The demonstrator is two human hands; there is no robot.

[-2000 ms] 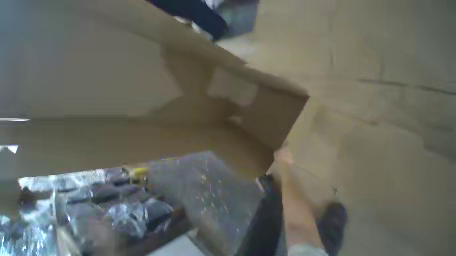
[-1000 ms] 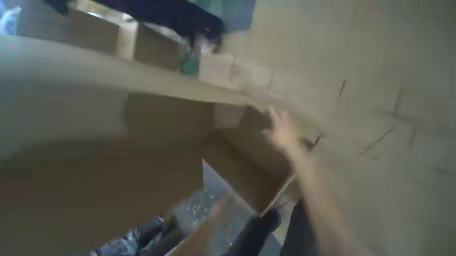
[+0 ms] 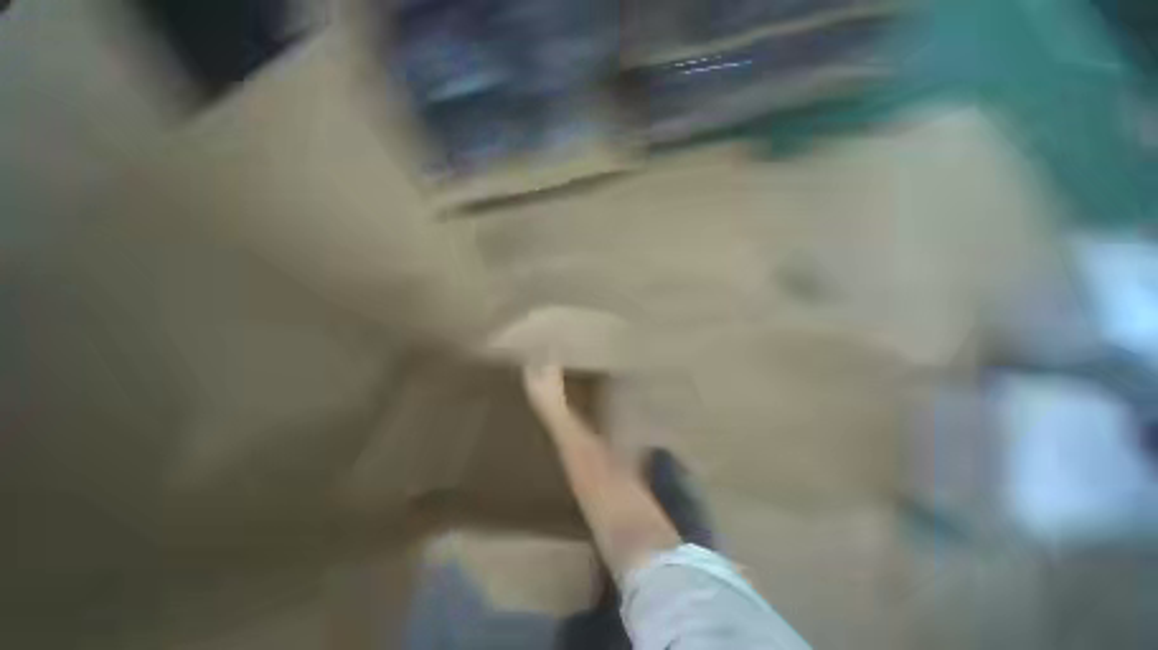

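The picture is strongly blurred. A large open brown carton [image 3: 495, 444] fills the left and lower middle, with its shaded inside showing. A lighter flap [image 3: 565, 334] stands out at its near end. My right hand [image 3: 546, 386] is at the carton's edge beside this flap and appears to grip it; the fingers are too blurred to make out singly. My right forearm reaches in from the bottom in a pale sleeve. My left hand is not in view.
Dark film-wrapped goods [image 3: 508, 83] stand at the top. Brown cardboard sheets [image 3: 787, 432] cover the floor. Green floor [image 3: 1003, 76] shows at the upper right. White objects [image 3: 1073, 451] lie at the right edge. My dark shoe [image 3: 676, 489] is beside my forearm.
The view has swung, bringing the wrapped goods and white objects in. My right hand now appears left of where it was, at the flap. My left arm has gone out of view.
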